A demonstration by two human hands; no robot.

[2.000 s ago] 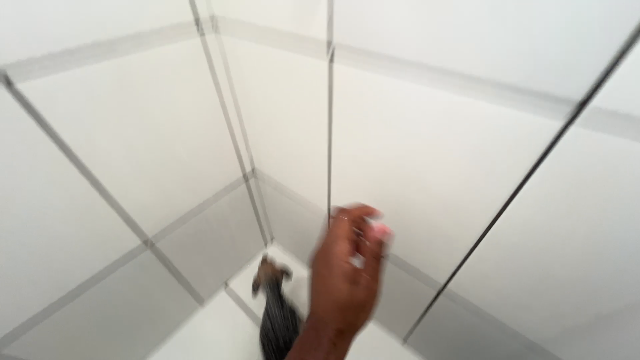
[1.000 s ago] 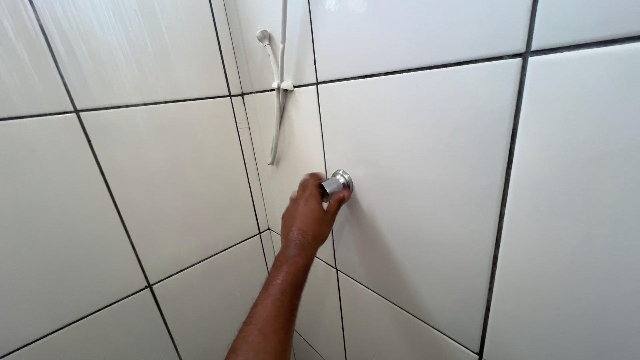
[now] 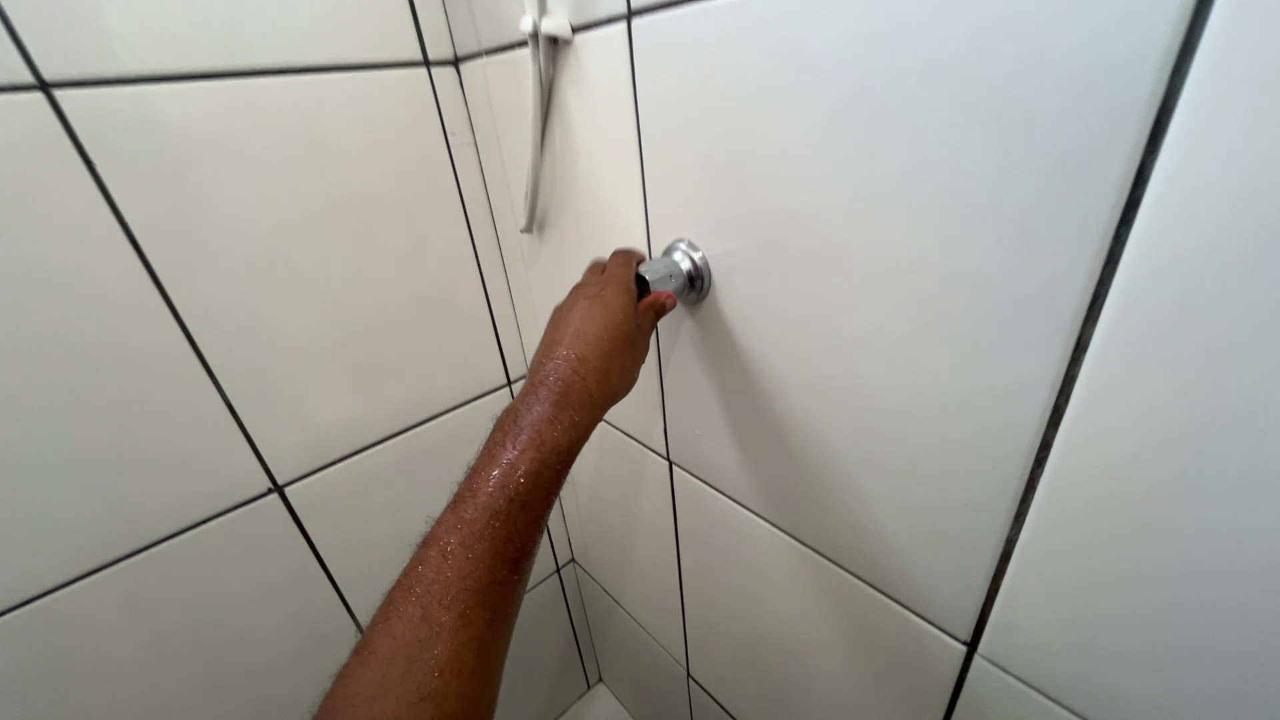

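My left hand [image 3: 597,325] is closed around the handle of a chrome shower valve [image 3: 686,271], which sticks out from the white tiled wall just right of the corner. The thumb lies along the handle's lower right side and the fingers wrap over its top and far side, so the handle's end is mostly hidden. A dark part of the handle shows between thumb and fingers. Water drops glisten on the wet left forearm [image 3: 480,530]. My right hand is out of view.
Large white tiles with dark grout cover the walls [image 3: 850,250], which meet in a corner left of the valve. A pale shower hose [image 3: 538,140] hangs from a white wall holder [image 3: 547,27]. A bit of light floor [image 3: 597,704] shows at the bottom.
Two seconds ago the hand was blurred in front of the tiles, off any valve; one second ago it was on the valve handle, where it remains. The view has shifted greatly since the first frame.
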